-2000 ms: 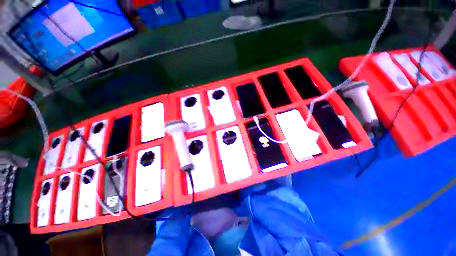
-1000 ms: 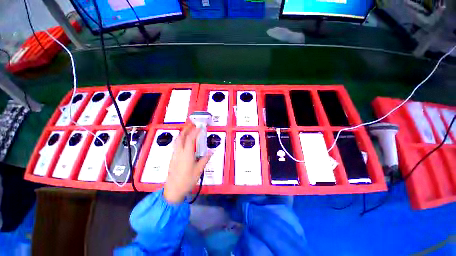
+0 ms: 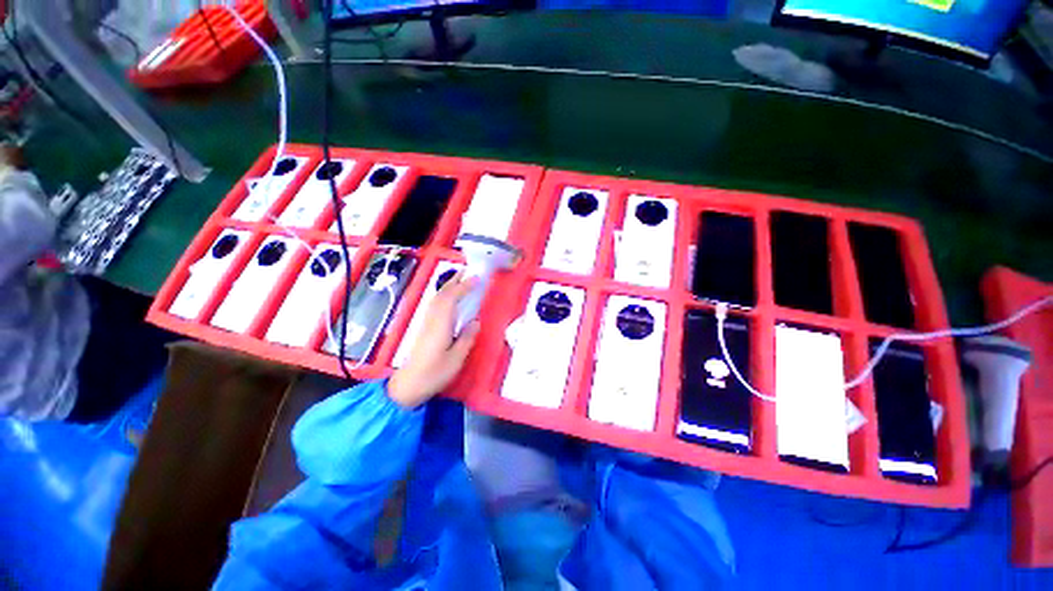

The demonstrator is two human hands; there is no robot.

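Observation:
My left hand, in a blue sleeve, is closed on the grey-white barcode scanner. The scanner lies over the left tray's right end, partly covering a white-backed phone. My right hand is not in view. Two red trays stand end to end and hold phones in two rows. The grey phone has a white cable on it. Another white cable is plugged into the top of a black phone showing a white logo.
A second scanner lies right of the trays beside another red tray. Monitors stand behind. A black cord hangs over the left tray. A person in blue is at the left, near a brown box.
My left hand came in from below and took hold of the scanner. It has since moved the scanner left, off the right tray's white phone. The camera view has turned.

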